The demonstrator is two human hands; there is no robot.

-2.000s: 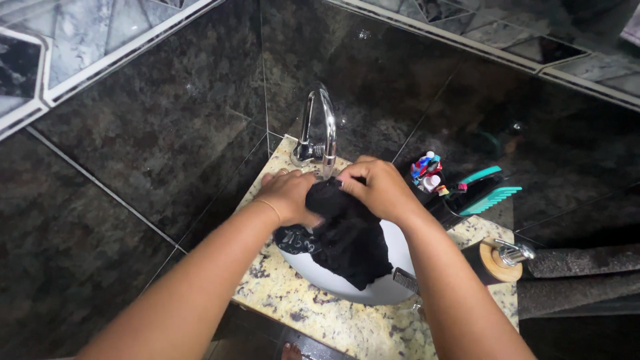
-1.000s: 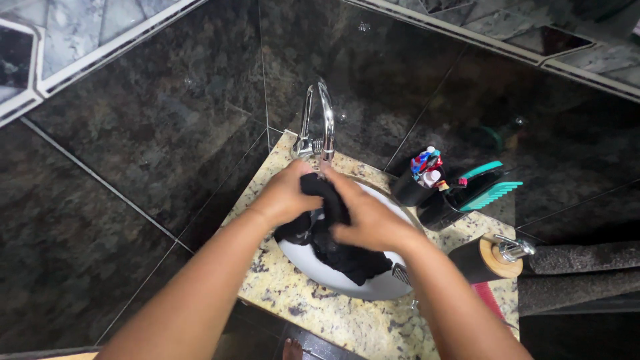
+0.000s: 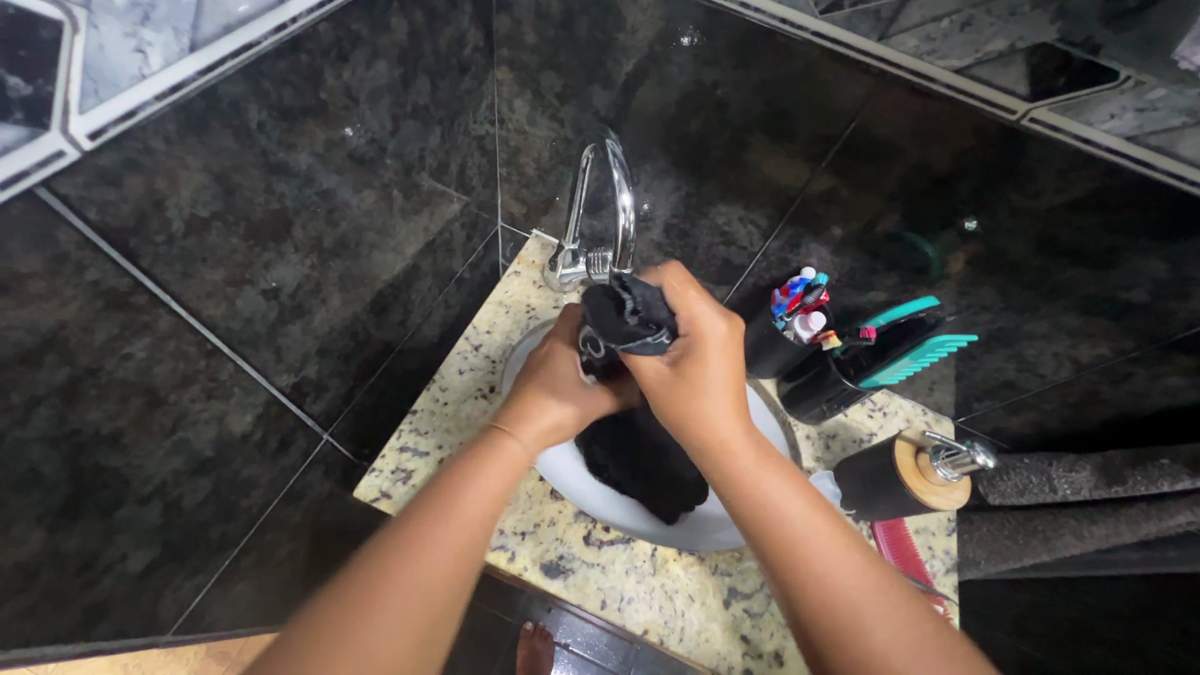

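Observation:
A wet-looking black cloth [image 3: 642, 459] is bunched up between my two hands, its upper part just under the spout of the chrome faucet [image 3: 621, 211]. My left hand [image 3: 562, 384] grips it from the left, partly behind the folds. My right hand [image 3: 698, 352] closes round the top bunch from the right. The lower part of the cloth hangs into the white oval sink basin [image 3: 600, 514]. Whether water runs from the spout is hidden by the cloth and hands.
On the speckled stone countertop [image 3: 441, 412], right of the basin, stand a black cup of toothbrushes [image 3: 773, 347], a black holder [image 3: 816, 389] with teal combs [image 3: 923, 361], and a black soap dispenser [image 3: 877, 476]. A pink comb [image 3: 905, 553] lies nearby. Dark towels [image 3: 1078, 506] hang at right.
Both hands have shifted their hold on the black cloth and now clasp its top in a tight bunch near the spout. Earlier, more of it was spread across the basin.

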